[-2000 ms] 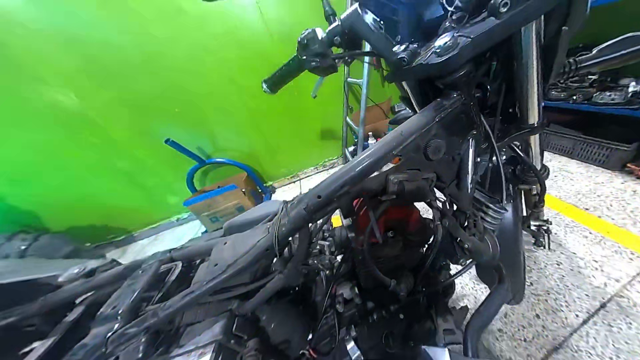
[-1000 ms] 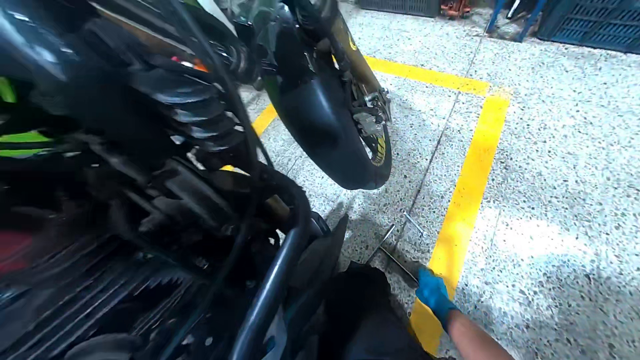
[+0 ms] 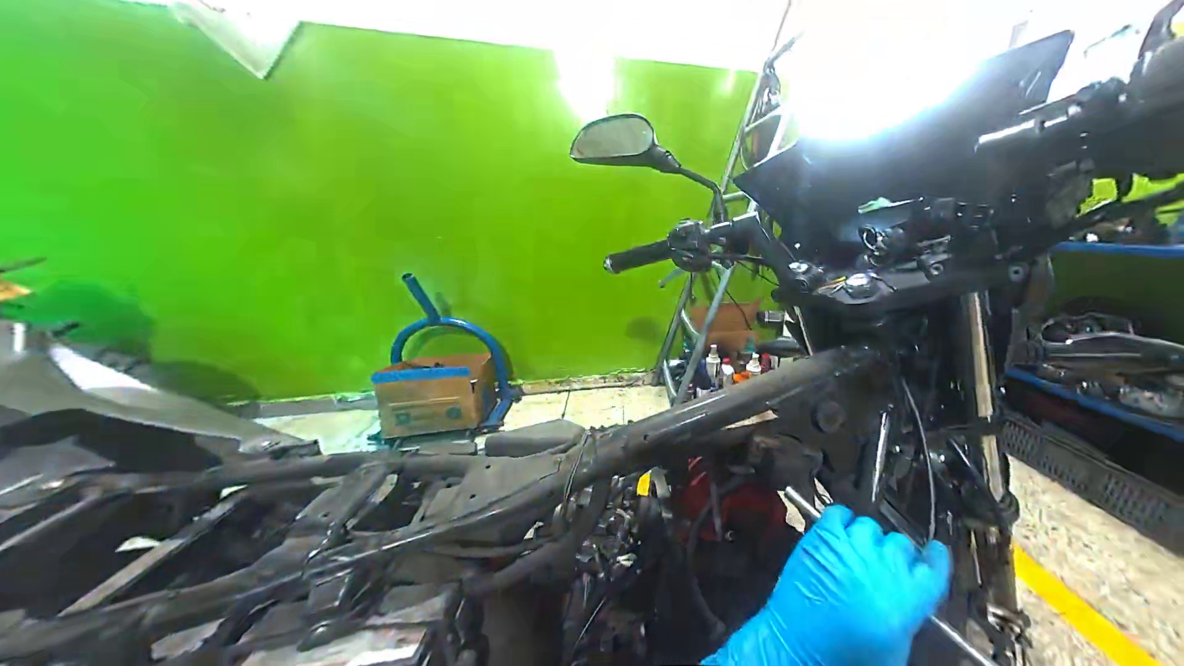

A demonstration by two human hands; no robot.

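Note:
My right hand point(image 3: 846, 592), in a blue glove, is closed around a metal T-handle wrench point(image 3: 957, 640) at the lower right. Its bar shows on both sides of my fist, and a shiny shaft rises above my fingers. The hand is in front of the motorcycle's engine area, below the black frame tube point(image 3: 721, 402). Behind and above it are the front fork point(image 3: 979, 388) and the handlebar grip point(image 3: 638, 257). The bare rear subframe point(image 3: 370, 546) stretches to the left. My left hand is not visible.
A cardboard box point(image 3: 435, 407) and a blue tubular stand point(image 3: 504, 361) are by the green wall. Bottles point(image 3: 726, 370) stand near a metal ladder point(image 3: 708, 342). Motorcycle parts lie on a blue-edged shelf point(image 3: 1101, 393) at right, above a dark plastic crate point(image 3: 1091, 481).
One second ago my gloved hand was low by tools on the floor; now it holds a T-handle wrench beside the motorcycle. The view has swung from the floor back to the frame.

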